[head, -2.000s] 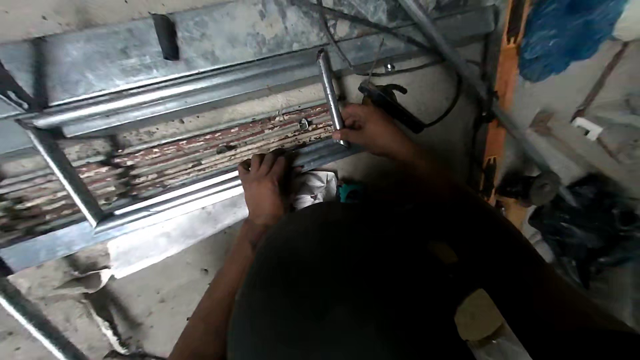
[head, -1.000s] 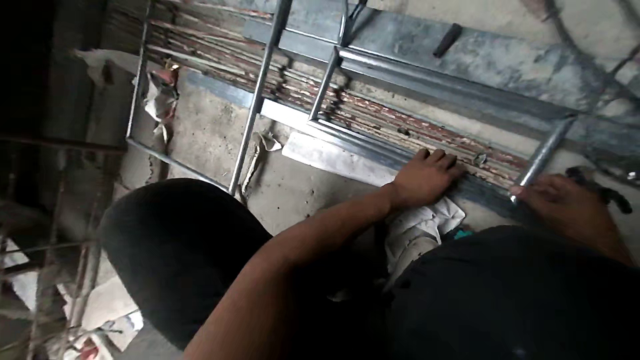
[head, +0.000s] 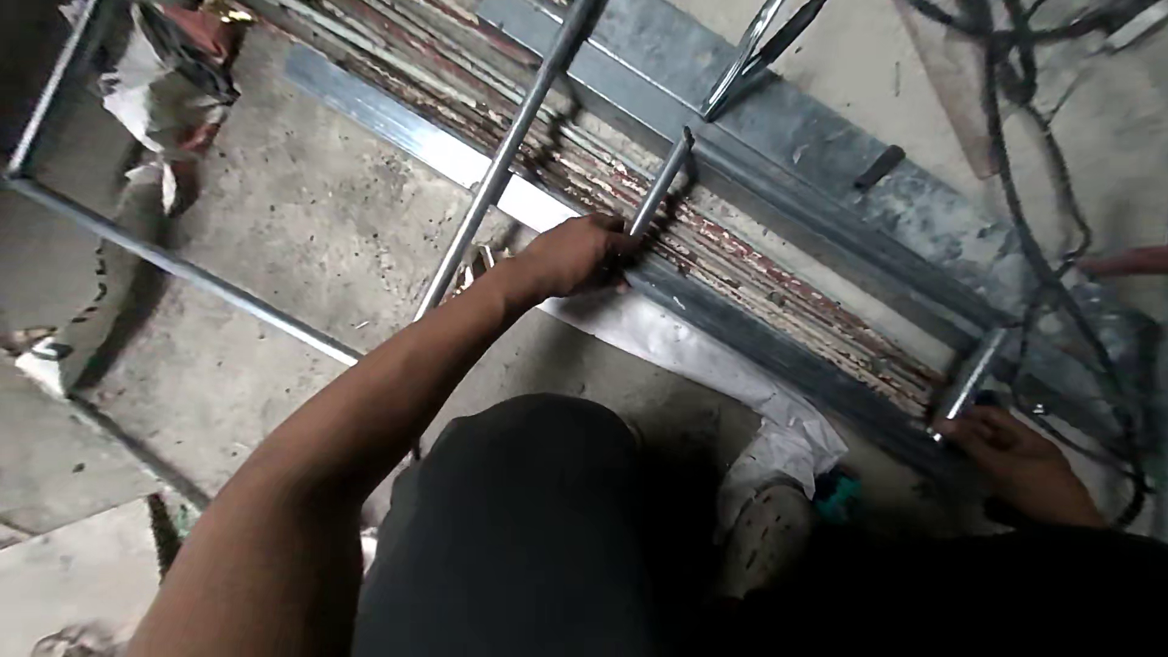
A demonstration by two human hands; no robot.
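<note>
My left hand (head: 584, 254) is at the lower end of a short metal tube (head: 661, 187), its fingers curled around that corner. At the right, my right hand (head: 1017, 456) has its thumb and fingertips at the lower end of another short metal tube (head: 976, 374). Both short tubes lie across two long metal profiles; the near profile (head: 776, 351) runs between my hands. Rusty, paint-flaked metal rods (head: 785, 283) lie between the long profiles. My left fingertips are partly hidden, so their exact grip is unclear.
A larger tubular metal frame (head: 192, 274) spans the left side. Black cables (head: 1031, 219) hang and loop at the right. A grey metal sheet (head: 821, 146) lies beyond the profiles, with a small dark piece (head: 881, 167) on it. White sheeting (head: 675, 342) lies near my knees.
My left hand has moved left along the near profile to the other short tube. My right hand stays at the right-hand tube's lower end. The view has shifted strongly.
</note>
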